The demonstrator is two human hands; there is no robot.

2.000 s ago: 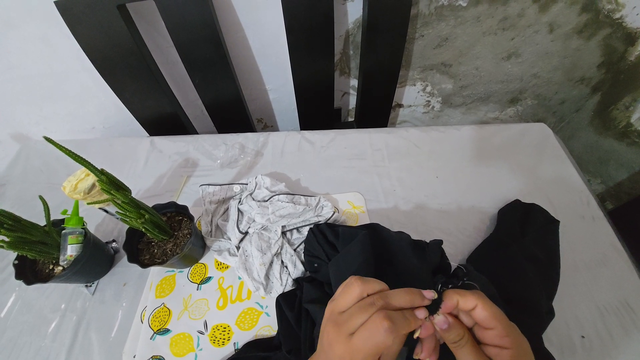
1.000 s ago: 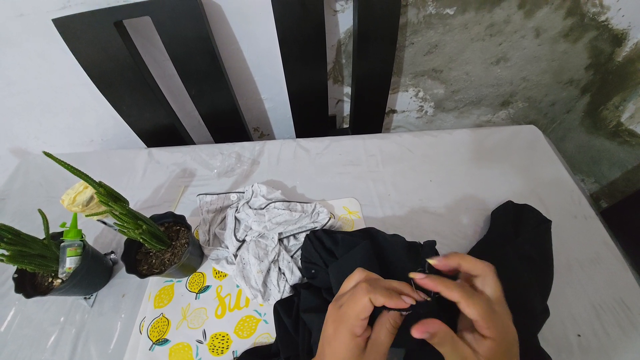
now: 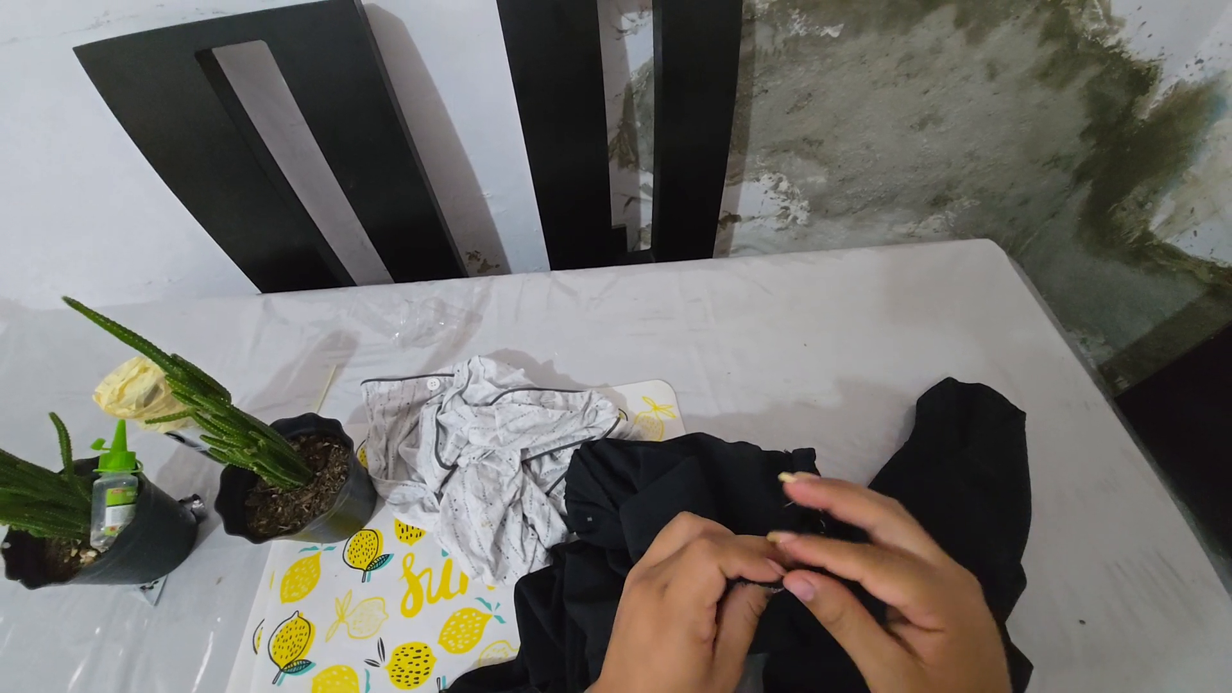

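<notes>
Black cloth (image 3: 693, 481) lies bunched under both hands, with one part reaching to the right. My left hand (image 3: 698, 602) pinches a small bit of dark material, seemingly an edge of this cloth, between thumb and forefinger. My right hand (image 3: 885, 577) is close against it, its thumb and a fingertip meeting at the same spot while the forefinger is raised. Whether a needle or thread is between the fingertips cannot be made out. Just left of the black cloth, a crumpled light grey patterned garment (image 3: 491, 452) with dark piping and a button rests on a lemon-print mat (image 3: 385, 616).
Two potted cactus-like plants stand at the left, in a black pot (image 3: 351, 500) and another dark pot (image 3: 154, 534). A small green-capped bottle (image 3: 116, 491) is at the farther-left pot. Dark chair backs (image 3: 539, 115) rise behind the table (image 3: 818, 318), against a stained wall.
Two seconds ago the fingertips of both hands were close together; since then the right hand's fingers have spread and its forefinger has lifted. The left hand keeps its pinch. The garments have stayed put.
</notes>
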